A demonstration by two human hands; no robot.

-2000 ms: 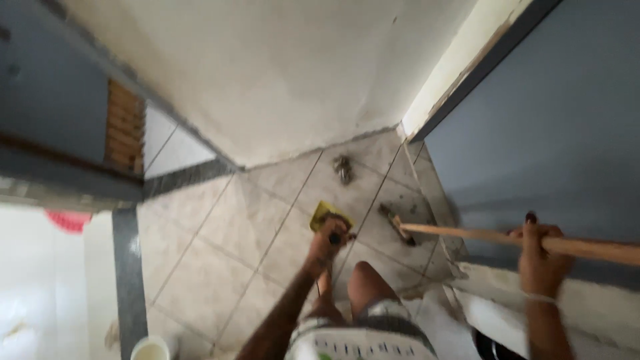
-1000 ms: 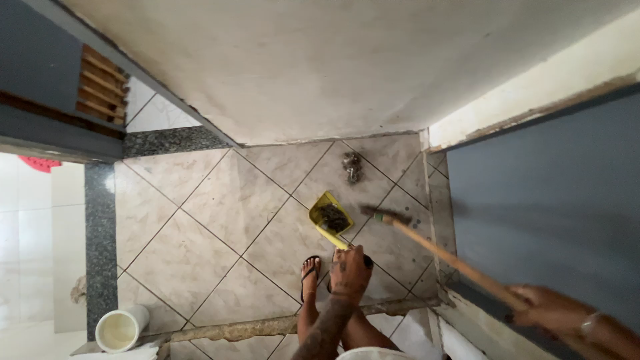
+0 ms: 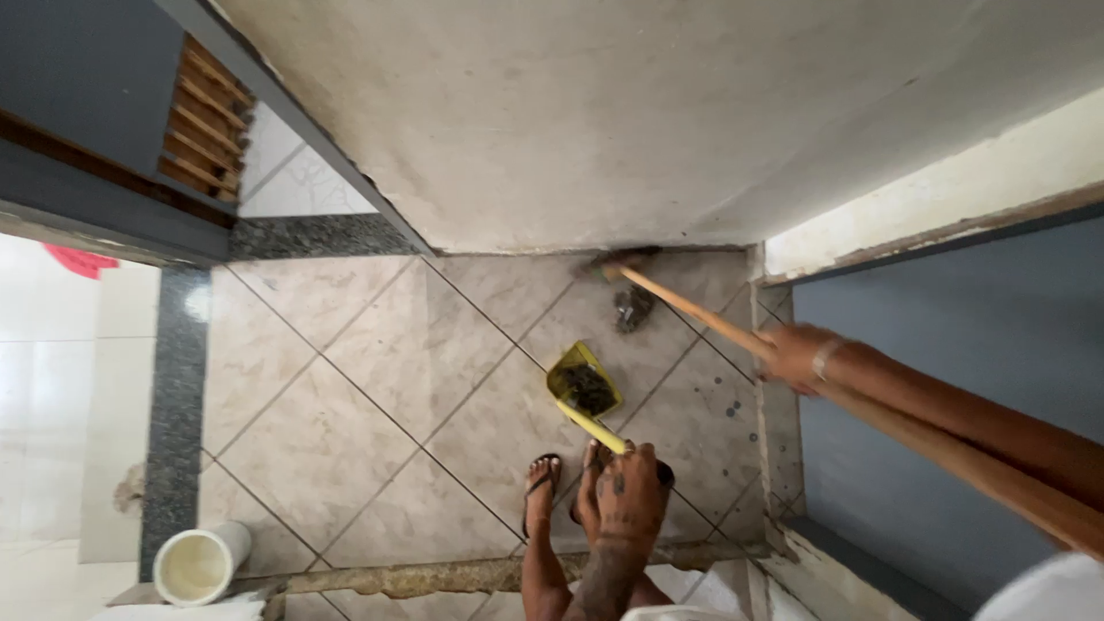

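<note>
My left hand grips the yellow handle of a dustpan, whose yellow pan holds dark debris. A dark round object also shows at that hand's right side; what it is I cannot tell. My right hand is closed around the wooden handle of a broom. The blurred broom head lies against the foot of the wall, just above a clump of grey-brown debris on the tiles. The dustpan sits below and left of that clump, apart from it.
Light wall borders the tiled floor. A white bucket stands at lower left beside a dark stone strip. A blue-grey door is at right. Dark spots dot the tiles near it. My sandalled feet are below the dustpan.
The broom head has moved up and left, from right of the dustpan to the wall beyond the clump. My right hand has moved up. The dustpan remains in my left hand.
</note>
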